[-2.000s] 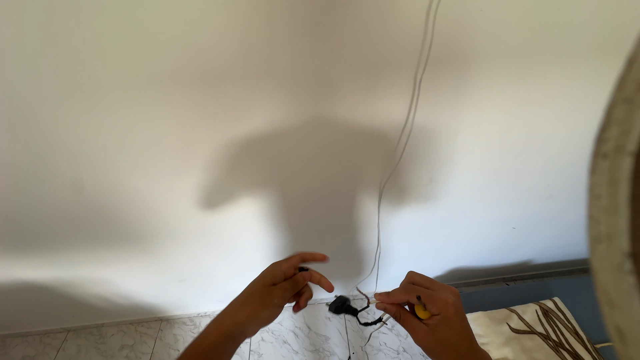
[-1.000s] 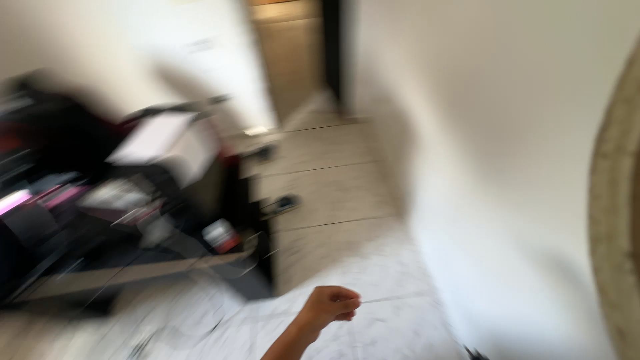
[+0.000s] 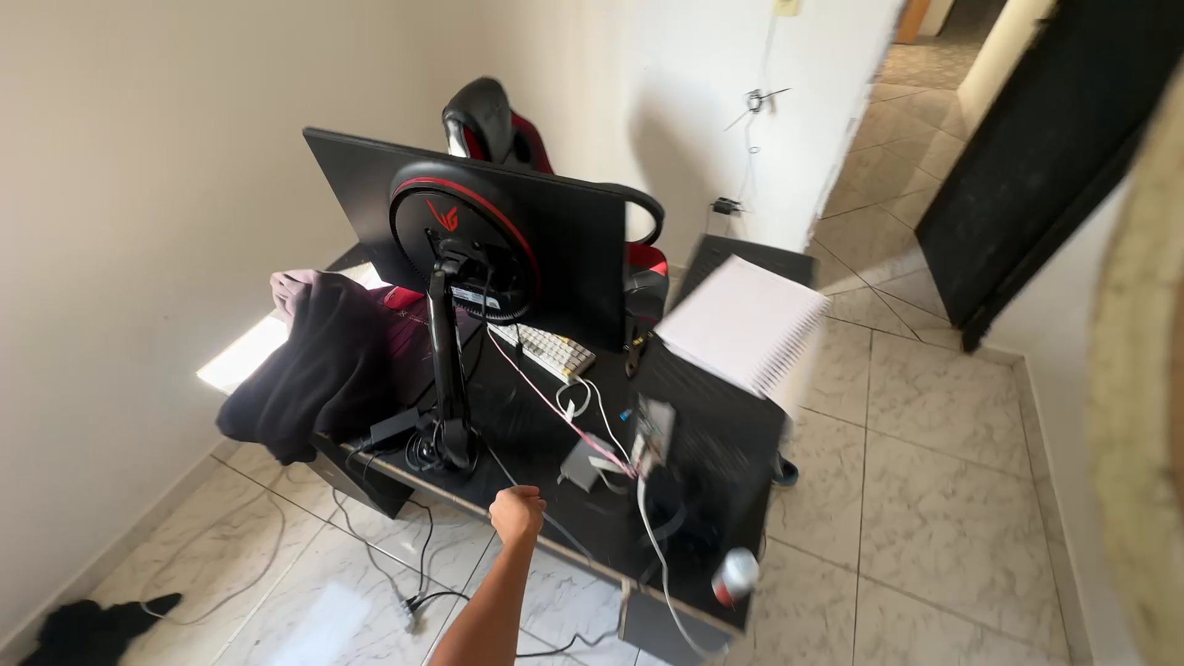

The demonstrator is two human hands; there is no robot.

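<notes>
One bare hand is in view, my left hand (image 3: pixel 517 514), its fingers curled closed over the near edge of a black desk (image 3: pixel 527 453). Nothing shows in its grip, though its inner side is hidden. A thin dark cable on the desktop passes right by it. Up and left of the hand stands a black monitor arm (image 3: pixel 446 361) bearing a large monitor (image 3: pixel 573 250), seen from the back. A grey box-shaped device (image 3: pixel 585 462) lies to the right, near pink and white cables (image 3: pixel 606 449). My right hand is out of view.
Dark clothing (image 3: pixel 324 361) hangs over the desk's left end. A white keyboard (image 3: pixel 546 350), spiral notebook (image 3: pixel 740 324), pliers (image 3: pixel 635 354) and blurred can-like container (image 3: pixel 736 573) are on the desk. Behind stands a black and red chair (image 3: pixel 490 120). Cables (image 3: pixel 412 606) trail across the tiled floor.
The view has swung from the wall to the desk. Two seconds ago both hands were at a dark connector with wires; now only my left hand shows, its fingers curled.
</notes>
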